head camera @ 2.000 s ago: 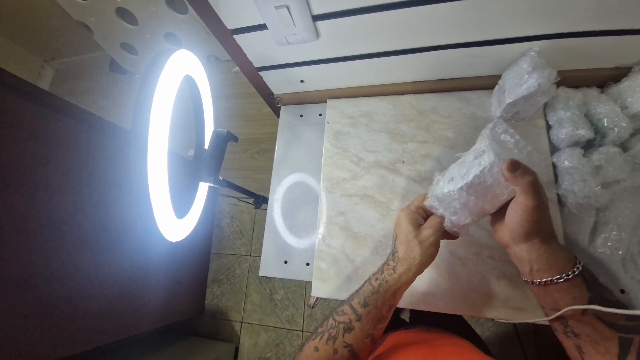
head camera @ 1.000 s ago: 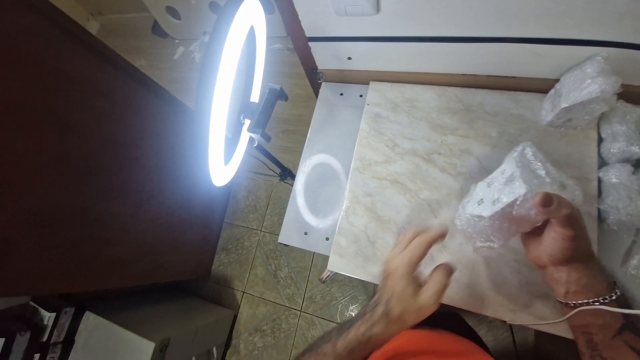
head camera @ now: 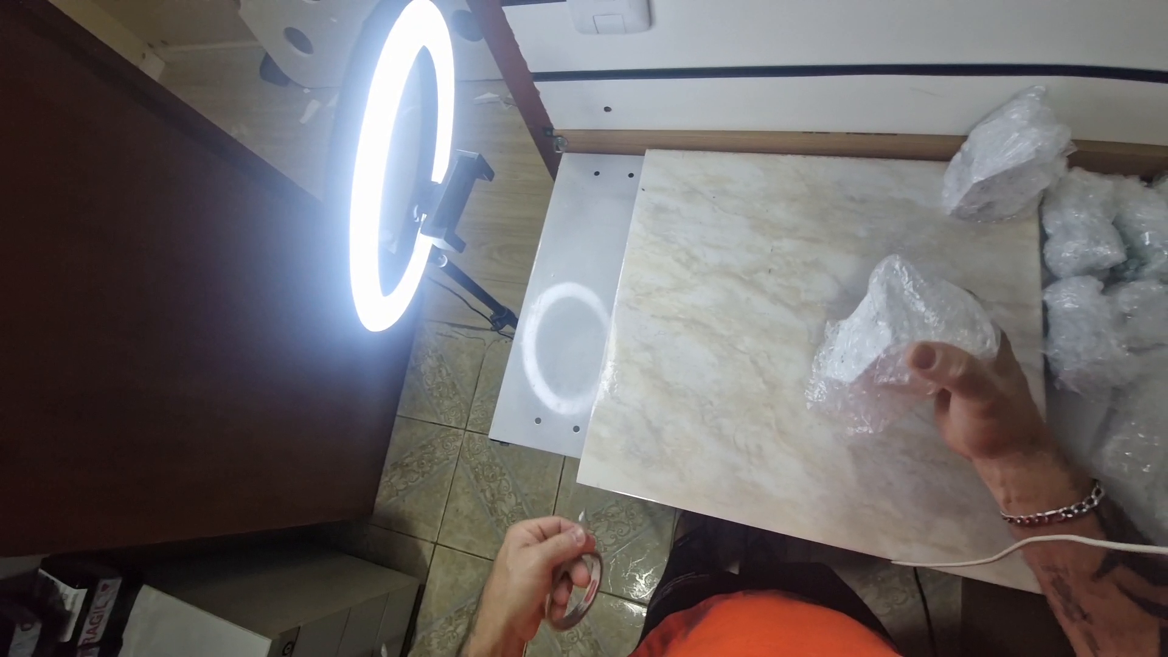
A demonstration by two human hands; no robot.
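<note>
My right hand (head camera: 981, 397) grips a bubble-wrapped object (head camera: 912, 319) from its right side, thumb across the front, above the right part of the marble-patterned board (head camera: 730, 301). What lies inside the wrap cannot be made out. Off the board's lower left edge, my left hand (head camera: 538, 570) holds a roll of tape (head camera: 577, 591), with the fingers through the ring and a small loose end pinched at the thumb. Another bubble-wrapped item (head camera: 1008, 160) lies at the board's top right corner.
Several bubble-wrapped bundles (head camera: 1086, 333) are heaped to the right. A lit ring light (head camera: 370, 182) with a phone clamp stands at the left, beside a dark wooden panel (head camera: 164, 319). A white cable (head camera: 1031, 545) crosses by my right wrist. Boxes (head camera: 274, 602) sit at lower left.
My left hand has left the wrapped object, moved down and left past the board's edge, and now has a tape roll. My right hand keeps its hold on the wrapped object.
</note>
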